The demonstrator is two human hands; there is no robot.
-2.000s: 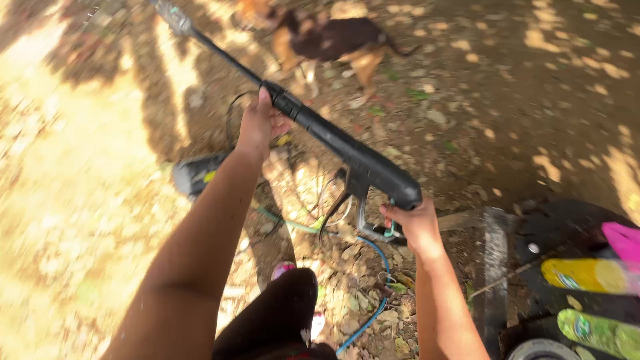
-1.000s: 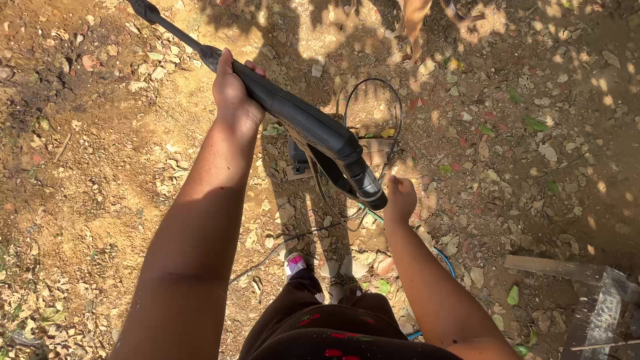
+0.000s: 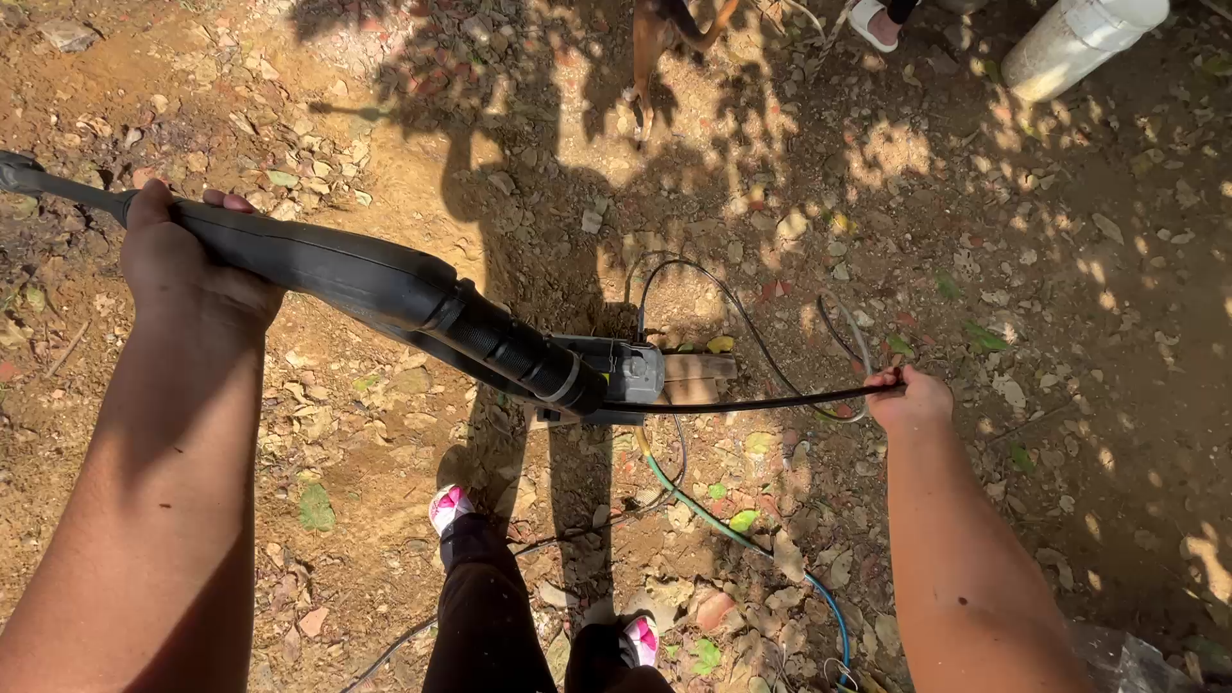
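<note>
My left hand (image 3: 192,255) is closed around the front of a black pressure washer gun (image 3: 337,265), whose lance runs off the left edge. Its wider rear part slants down towards the middle of the view. My right hand (image 3: 910,397), off to the right, grips a thin black hose (image 3: 751,405) that stretches level from near the gun's rear end. Behind and below the gun, a grey and black machine, likely the pressure washer unit (image 3: 637,372), lies on the ground, partly hidden by the gun.
A green and blue hose (image 3: 717,525) and a dark cable (image 3: 736,298) lie over leaf-strewn dirt. Wooden pieces (image 3: 698,375) touch the machine. A dog (image 3: 654,58), another person's shoe (image 3: 874,24) and a white cylindrical container (image 3: 1083,43) are at the top.
My right hand, on the gun's grip two seconds ago, is now away from the gun and holds the black hose out to the right. My left hand remains on the gun. The view has shifted.
</note>
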